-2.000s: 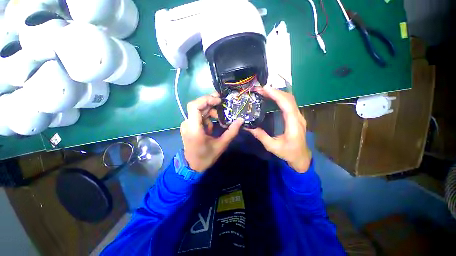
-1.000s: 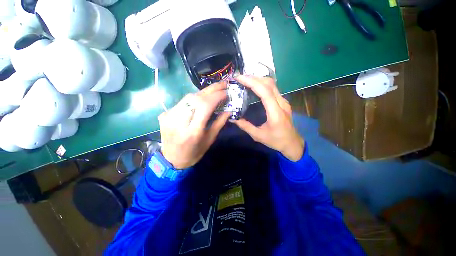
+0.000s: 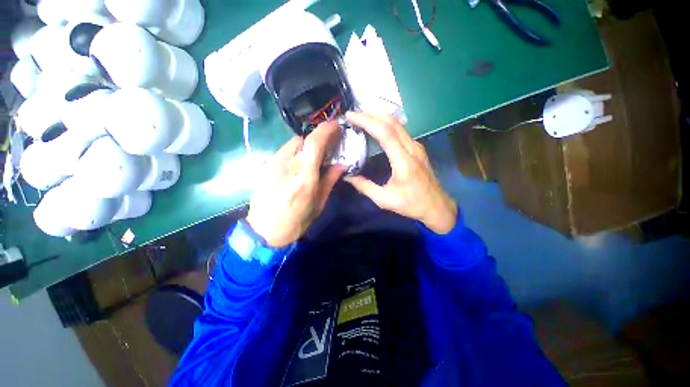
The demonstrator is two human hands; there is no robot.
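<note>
The camera module (image 3: 350,151), with its silvery board side partly showing, is held between my two hands at the bench's front edge. My left hand (image 3: 293,181) grips its left side, fingers over the top. My right hand (image 3: 405,172) holds its right side with index finger and thumb. The white camera housing (image 3: 261,53) lies just beyond, its black dome opening (image 3: 310,79) facing me. Red and orange wires (image 3: 324,112) run from the opening toward the module. My fingers hide part of the module.
Several white housings (image 3: 125,113) are piled at the left of the green mat (image 3: 484,98). A white pointed sheet (image 3: 374,72) lies right of the housing. Pliers (image 3: 522,21) and a white lead (image 3: 425,29) lie at the upper right. Cardboard boxes (image 3: 605,174) stand below right.
The module has turned from its board face showing fully to a more tilted position, with my left fingers now over its top. The view has shifted, and both hands still hold the module.
</note>
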